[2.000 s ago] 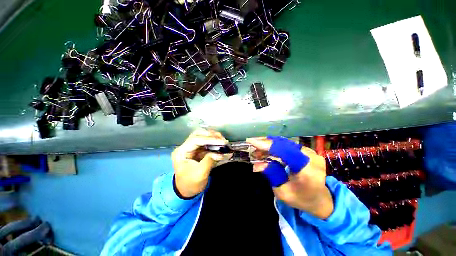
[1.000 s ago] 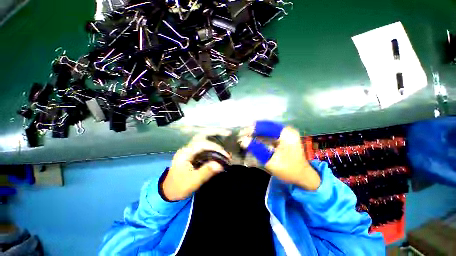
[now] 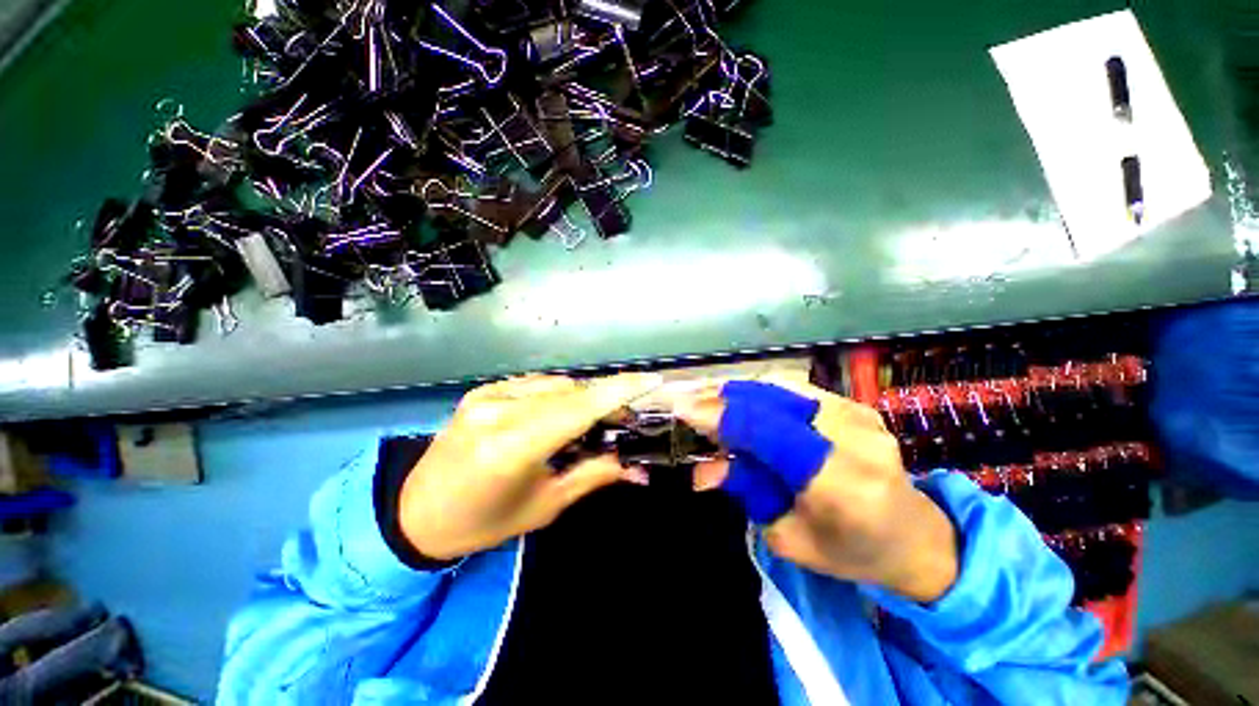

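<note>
A binder clip [image 3: 663,439] with a dark body is held between the fingertips of both hands, in front of my chest below the bench edge. My left hand [image 3: 504,462] grips its left side, with a dark part partly hidden in the fingers. My right hand [image 3: 842,483], with blue finger wraps [image 3: 776,439] on its fingers, grips its right side. Whether the dark part and the clip are joined is hard to tell. A large loose heap of binder clips [image 3: 414,152] lies on the green bench.
The green bench [image 3: 856,124] has a shiny metal edge. A white paper sheet [image 3: 1056,131] with two dark marks lies at the right. An orange-red tray [image 3: 1125,586] with rows of clips is low at the right, beside a blue object [image 3: 1204,393]. A cardboard-coloured item [image 3: 159,452] is under the bench at left.
The single clip lying near the heap two seconds ago is gone from the bench. Both hands were apart and blurred one second ago; now they meet at a clip held between them.
</note>
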